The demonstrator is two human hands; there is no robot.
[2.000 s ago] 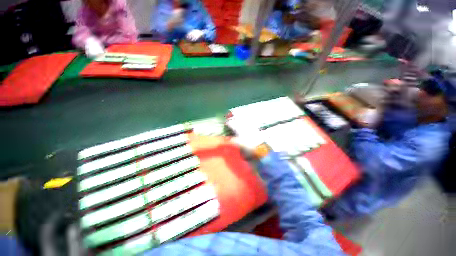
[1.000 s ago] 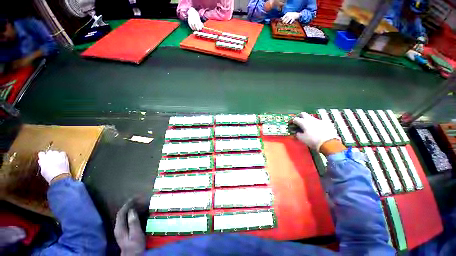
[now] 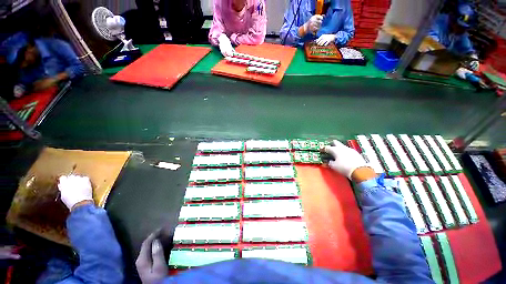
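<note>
A red work board (image 3: 333,222) in front of me bears two columns of circuit boards covered with pale strips (image 3: 272,209). At its back right lie two bare green circuit boards (image 3: 307,157), one behind the other. My right hand (image 3: 345,159), white-gloved, has its fingertips at their right end and seems to grip the nearer one; the fingers hide that end. My left hand (image 3: 152,258), in a greyish glove, is low beside the board's front left corner, dark and partly cut off, with nothing visible in it.
A second red board (image 3: 474,249) at right bears lengthwise covered boards, with a black parts tray (image 3: 485,175) beyond. At left a neighbour's gloved hand rests on a brown sheet (image 3: 41,172). A small pale slip (image 3: 167,166) lies between. Workers sit across the dark green bench (image 3: 249,108).
The view has swung and steadied since the blurred oldest frame, bringing my left hand into clear view. Over the last second my right hand stays at the bare boards. The neighbour's hand remains on the brown sheet.
</note>
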